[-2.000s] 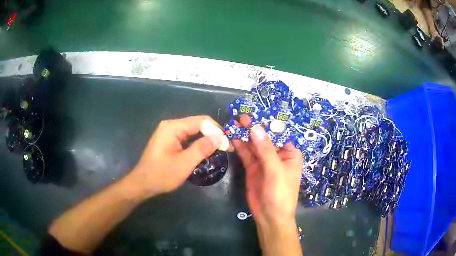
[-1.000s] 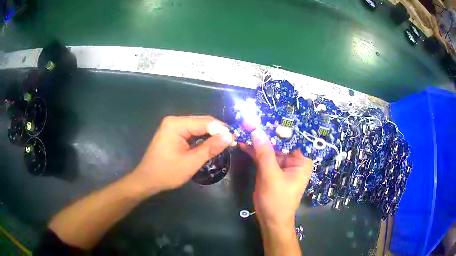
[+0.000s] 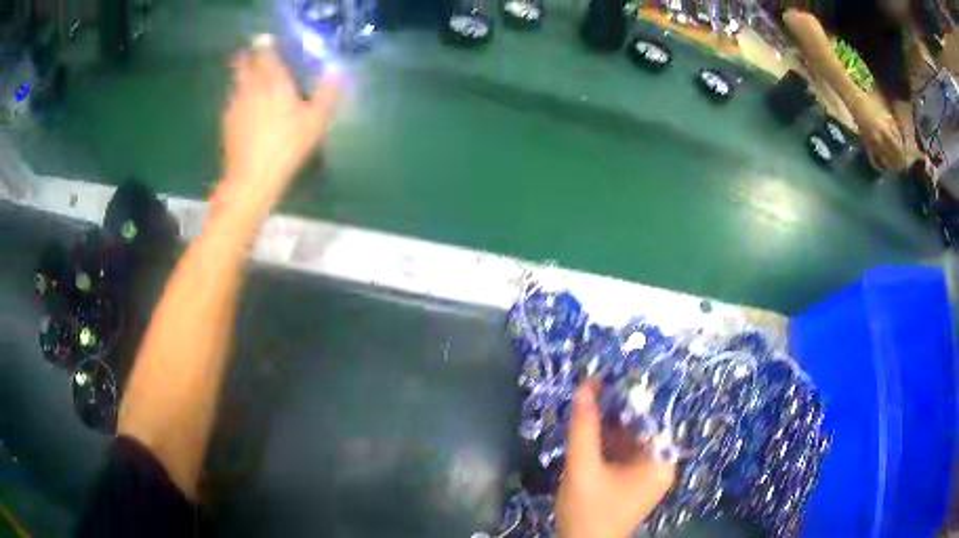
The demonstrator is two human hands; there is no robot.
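Observation:
My left hand (image 3: 268, 121) is stretched over the green conveyor, fingers and thumb around a lit circuit board (image 3: 309, 44). Blue-white glare and blur hide its outline and anything under it. My right hand (image 3: 612, 485), cut off by the lower edge, is over the left part of the board pile (image 3: 726, 431). Its thumb points up and its fingertips are blurred among the blue boards and white leads. I cannot tell whether it grips any.
Black housings (image 3: 93, 394) stand at the left. A white edge strip (image 3: 394, 263) separates the dark mat from the conveyor (image 3: 505, 189). More housings (image 3: 652, 53) lie on its far side. A blue bin (image 3: 878, 399) is at the right. Another person's arm (image 3: 841, 89) shows upper right.
My left hand has moved up and forward onto the conveyor with the lit board. My right hand has moved down onto the pile. The housing under my hands has left the mat. The view has shifted.

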